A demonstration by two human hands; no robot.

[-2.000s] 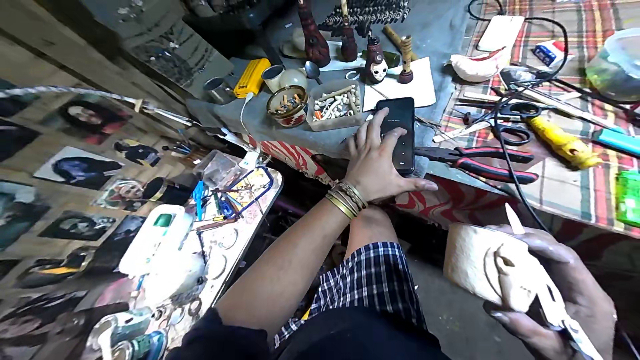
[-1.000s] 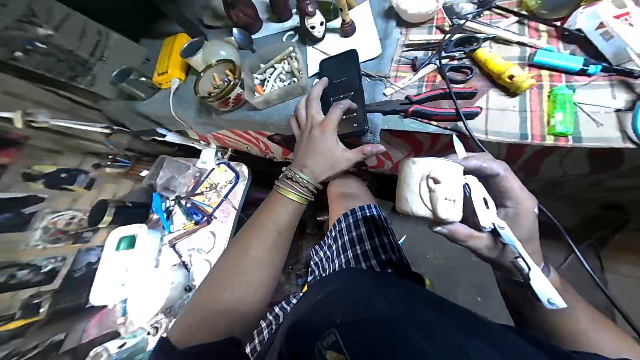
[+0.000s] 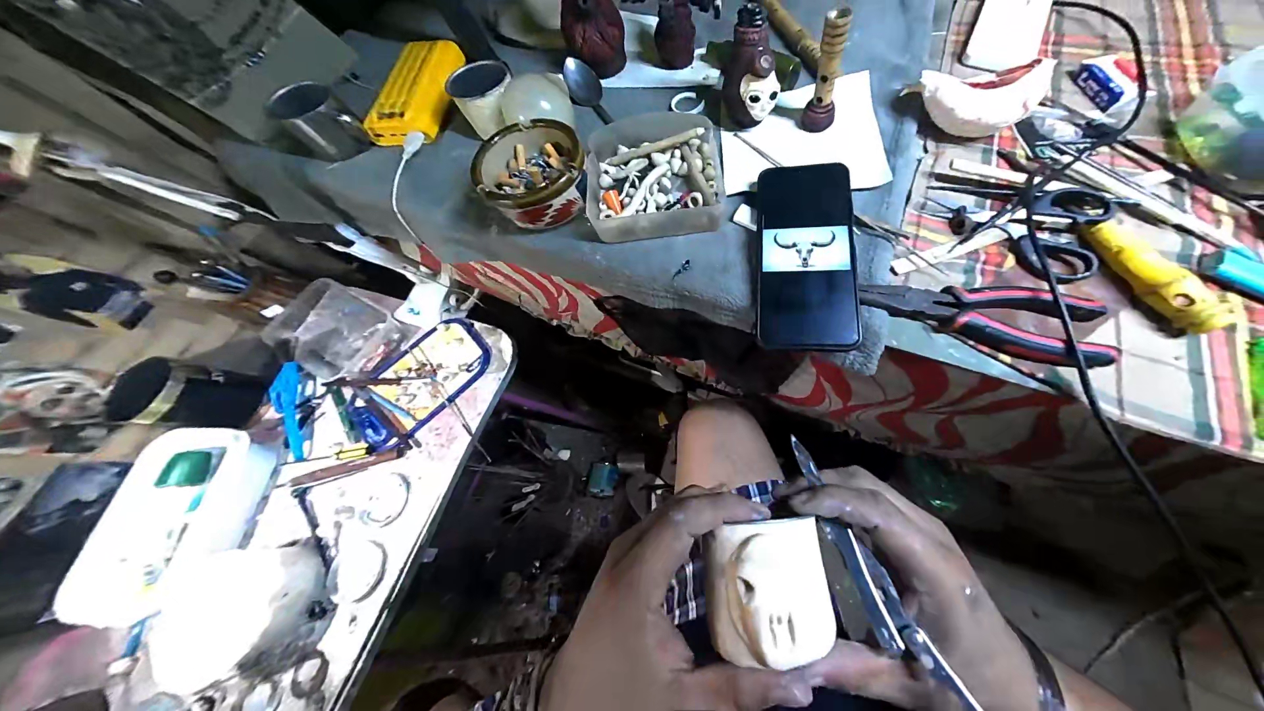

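Observation:
A pale block carved with a face-like relief (image 3: pixel 775 592) is held between both hands over my lap. My left hand (image 3: pixel 652 602) grips its left side, thumb below and fingers at the top edge. On its right side, my right hand (image 3: pixel 899 583) holds the block together with a metal folding tool (image 3: pixel 879 588), whose pointed blade sticks up past the fingers. The tool's exact kind cannot be told. Beyond the hands, a smartphone (image 3: pixel 808 257) lies at the table edge, showing a picture of a horned skull. Pliers with red and black handles (image 3: pixel 997 316) lie beside it.
On the grey cloth stand a tin with cigarette butts (image 3: pixel 529 178), a plastic box of small carved pieces (image 3: pixel 657 178), a yellow power bank (image 3: pixel 415 91) and dark carved figures (image 3: pixel 755 79). Scissors (image 3: pixel 1066 232) and a black cable lie at right. A side table (image 3: pixel 434 444) holds a coping saw.
My left hand has left the phone and come down to the carved block, which both hands now hold. The phone's screen now shows a skull picture. The block has turned in my right hand.

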